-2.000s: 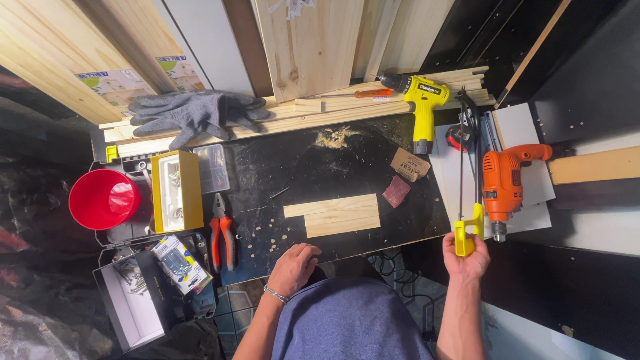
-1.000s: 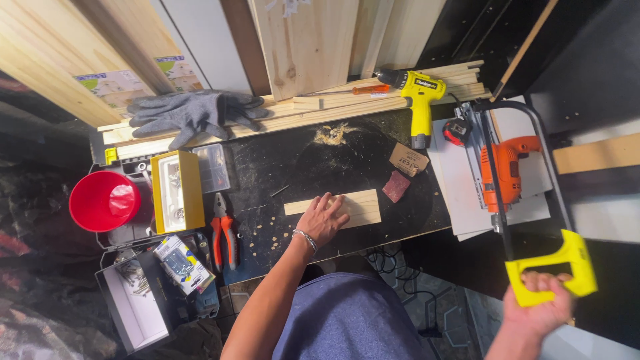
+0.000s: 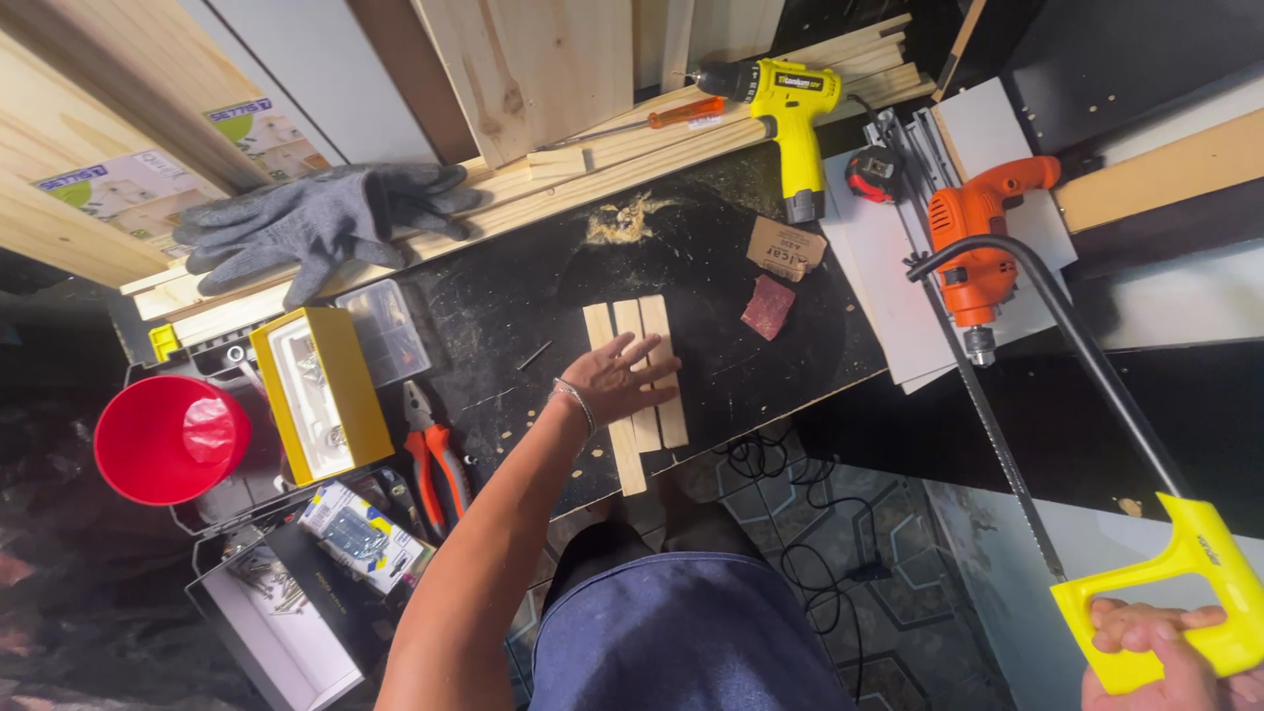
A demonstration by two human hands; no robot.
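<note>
Three narrow wooden strips (image 3: 626, 434) lie side by side on the black workbench, pointing toward my body, the left one reaching past the bench's front edge. My left hand (image 3: 617, 380) rests on them with its fingers spread, gripping nothing that I can make out. At the lower right my right hand (image 3: 1160, 642) is closed around the yellow handle of a hacksaw (image 3: 1106, 380). The saw's black frame and toothed blade slant up and left, its far end in front of the orange corded drill (image 3: 973, 237). Sandpaper (image 3: 767, 307) lies right of the strips.
A yellow cordless drill (image 3: 798, 118), screwdriver (image 3: 681, 112) and grey gloves (image 3: 326, 222) lie on long timber at the back. Pliers (image 3: 434, 454), a red bowl (image 3: 170, 439) and a yellow box (image 3: 365, 395) are on the left; a tape measure (image 3: 873, 175) lies right.
The wood pieces, which lay across the bench, now point toward my body with my left hand on them. My right hand has moved right with the hacksaw since the oldest frame.
</note>
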